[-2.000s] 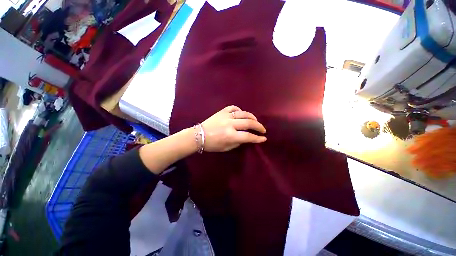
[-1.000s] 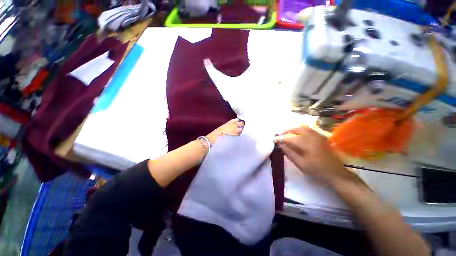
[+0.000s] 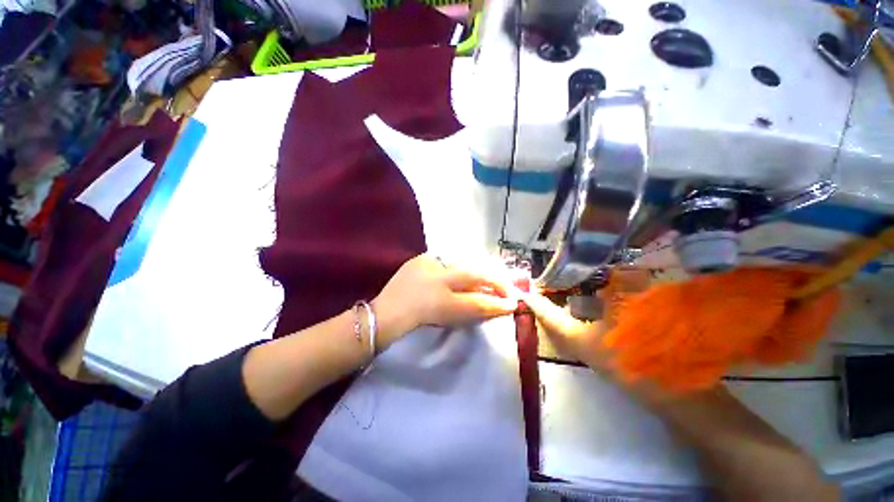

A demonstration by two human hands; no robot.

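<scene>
A large maroon panel (image 3: 343, 186) lies on the white table, left of the sewing machine (image 3: 745, 98). A pale grey panel (image 3: 431, 412) lies over its lower part, with a narrow maroon strip (image 3: 528, 392) along its right edge. My left hand (image 3: 431, 299) presses on the pale panel, fingertips at the strip's upper end by the lit presser foot (image 3: 515, 263). My right hand (image 3: 569, 328) is at the same spot from the right, fingertips on the strip. It is partly behind the orange tassel (image 3: 711, 319), and bright glare blurs the fingertips.
A green basket (image 3: 314, 54) stands at the back beside striped knit trim (image 3: 176, 61). More maroon cloth (image 3: 74, 265) hangs over the table's left end, above a blue crate (image 3: 83, 456). A shiny metal guard (image 3: 613, 186) is on the machine face. A black phone (image 3: 870, 392) lies at the right.
The view has moved closer to the machine. Both hands have brought the pale panel's edge and strip up to the presser foot, and their fingertips are now close together there.
</scene>
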